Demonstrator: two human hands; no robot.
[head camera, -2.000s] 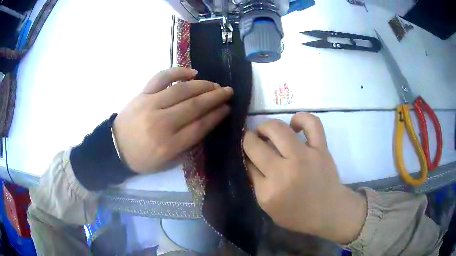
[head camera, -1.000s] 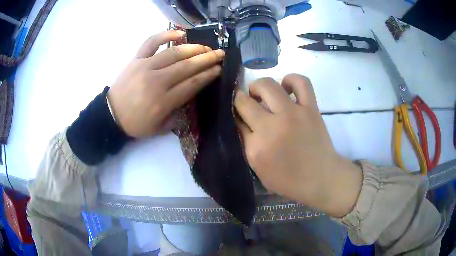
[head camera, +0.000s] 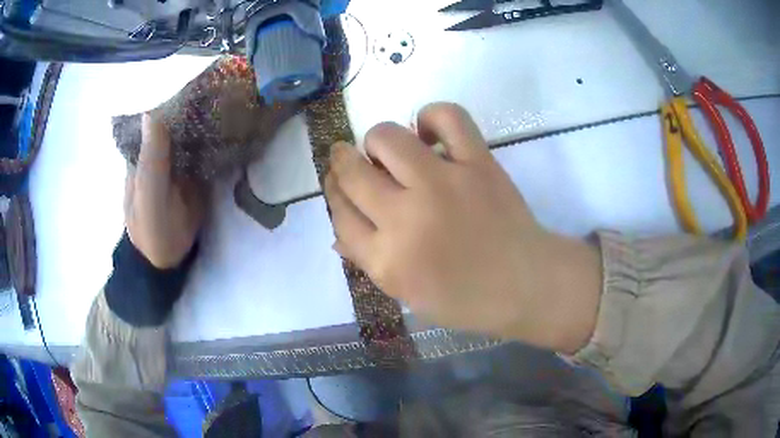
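Observation:
The plaid tweed piece (head camera: 201, 128) is lifted and bunched left of the blue-grey round machine part (head camera: 289, 60), its plaid side showing. My left hand (head camera: 162, 201) holds it from the left, its fingers partly hidden by the cloth. A narrow tweed strip (head camera: 372, 299) runs from beside the round part down over the table's front edge. My right hand (head camera: 445, 222) holds the strip at its right side with curled fingers. The presser foot cannot be made out clearly.
Black thread snips (head camera: 522, 10) and scissors (head camera: 671, 81) with yellow and red loops lie at the right. A dark grey hooked plate (head camera: 261, 205) lies left of the strip. A ruled edge (head camera: 274, 361) borders the table front. Rolled strips (head camera: 19, 248) lie far left.
The black-backed piece has left its flat place under the machine and is turned up to the left in my left hand. The narrow strip and hooked plate now show. The whole view has shifted.

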